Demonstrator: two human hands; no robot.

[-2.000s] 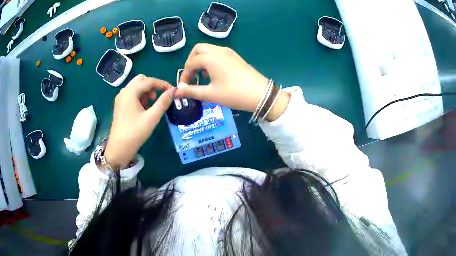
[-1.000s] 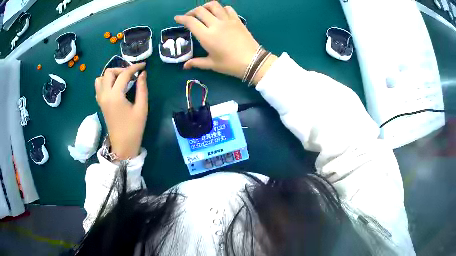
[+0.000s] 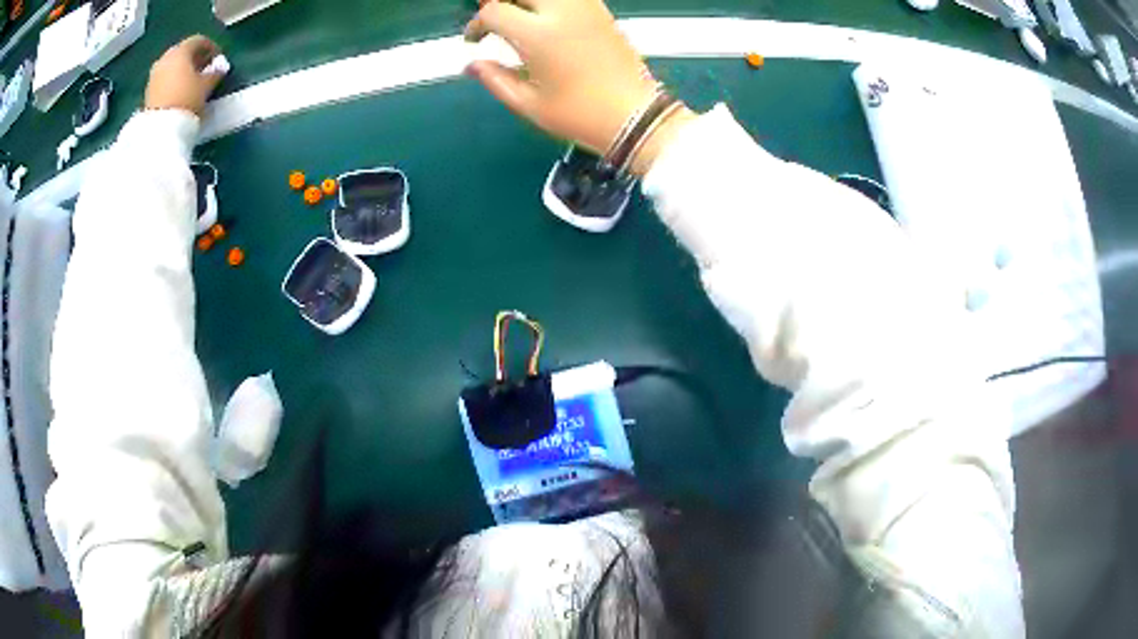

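Note:
My right hand [image 3: 555, 63] is over the white conveyor edge at the top centre, its fingers around a smooth white piece [image 3: 496, 53], perhaps a closed charging case, mostly hidden. My left hand [image 3: 184, 78] is far out at the upper left, with a small white piece [image 3: 218, 65] at its fingertips, too small to name surely. The light-blue tester [image 3: 562, 462] lies near my head, its screen lit, its buttons partly covered by hair. The black cradle [image 3: 509, 414] sits on it with a wire loop [image 3: 517, 340] rising. No earbuds show in the cradle.
Open dark-lined cases [image 3: 371, 210] lie on the green mat, one partly behind my right wrist. Orange dots [image 3: 312, 195] lie at left. A white bundle [image 3: 250, 427] is beside my left sleeve. A white tray [image 3: 998, 237] stands right; small white boxes [image 3: 87, 44] are upper left.
Both hands have reached farther forward, the left also outward. The case with white earbuds has left its place on the mat. The view has shifted, so the tester shows lower.

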